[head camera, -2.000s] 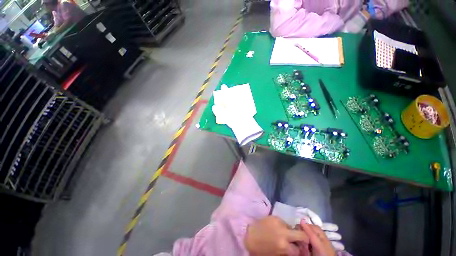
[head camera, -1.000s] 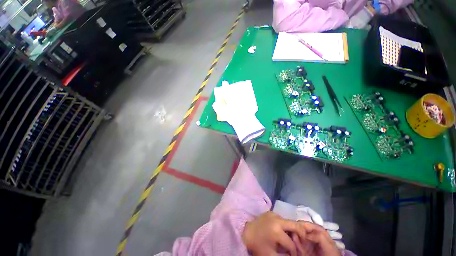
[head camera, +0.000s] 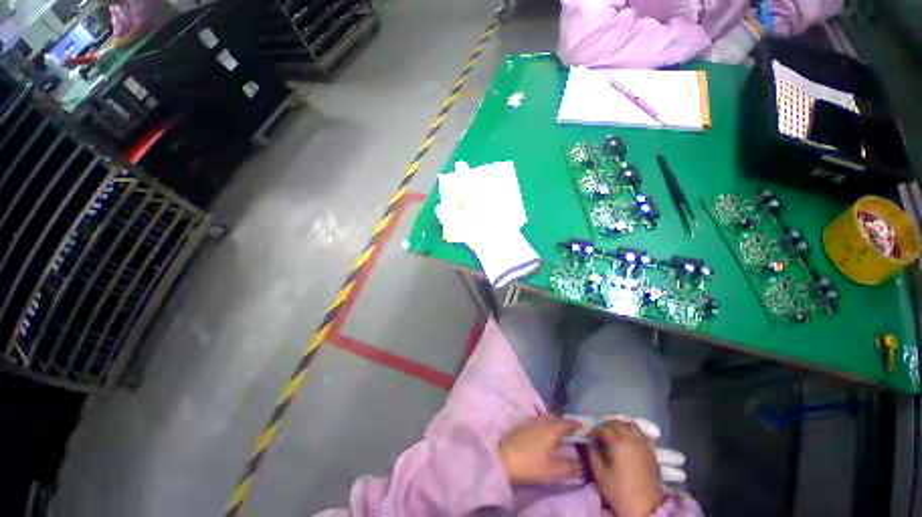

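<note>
My left hand (head camera: 543, 450) and my right hand (head camera: 626, 467) are bare and close together over my lap, fingertips meeting. I cannot tell if something small is between the fingers. A white glove (head camera: 669, 466) lies on my lap, partly hidden under my right hand. Another white glove (head camera: 485, 212) lies on the table's left corner. Three green circuit boards lie on the mat: one along the front edge (head camera: 635, 286), one behind it (head camera: 611, 187) and one to the right (head camera: 773, 257).
Black tweezers (head camera: 676, 194) lie between boards. A clipboard sheet (head camera: 635, 98) with a pink pen, a black bin (head camera: 824, 170), a yellow tub (head camera: 856, 257) and a yellow-headed item (head camera: 888, 350) are on the table. A person in pink sleeves (head camera: 632, 35) sits opposite. A rack (head camera: 96, 293) stands left.
My hands have moved up slightly towards my lap's middle, and their fingers have shifted against each other. The view has shifted slightly. The boards and gloves appear unmoved.
</note>
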